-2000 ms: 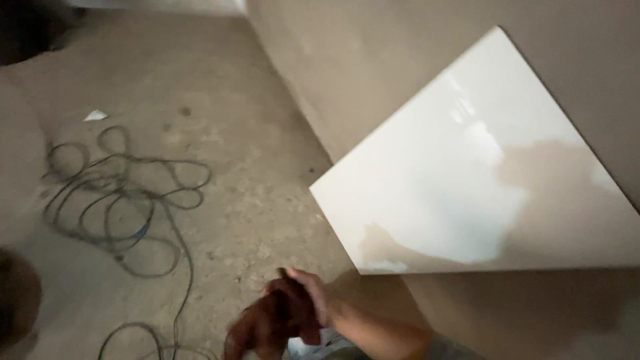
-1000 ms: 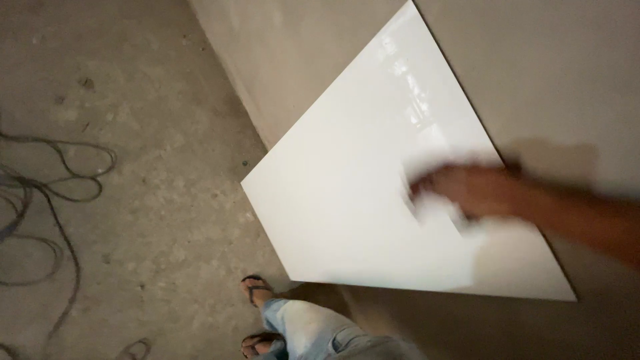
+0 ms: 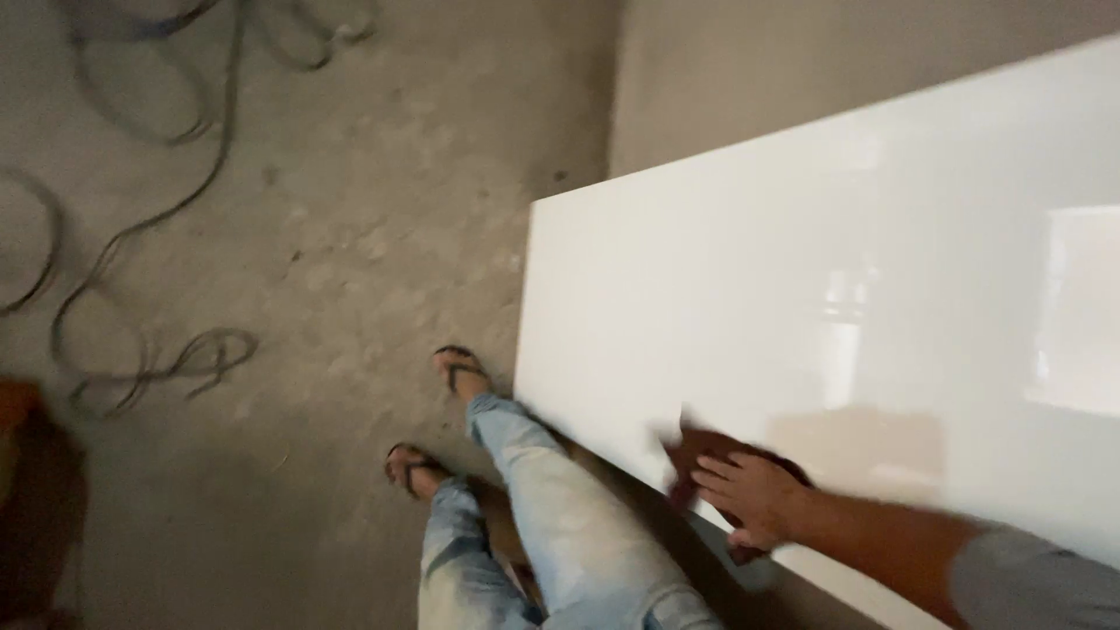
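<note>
My right hand [image 3: 754, 497] lies over a dark red-brown cloth [image 3: 700, 446] near the lower edge of a large glossy white panel [image 3: 665, 289]. Its fingers are spread on top of the cloth, and part of the cloth hangs past the panel's edge. The panel leans against the wall and shows bright reflections. My left hand is out of the picture.
A dark cable [image 3: 229, 131] lies in loops on the rough concrete floor [image 3: 350, 219]. My feet in flip-flops [image 3: 455, 363] stand beside the panel's lower edge. Behind the panel is a plain wall [image 3: 744, 70]. An orange-brown object [image 3: 35, 490] is at the left edge.
Two seconds ago my hands were together at the dark cloth in front of the panel. Now my right hand is down at the panel's lower edge with the cloth. The view has shifted strongly.
</note>
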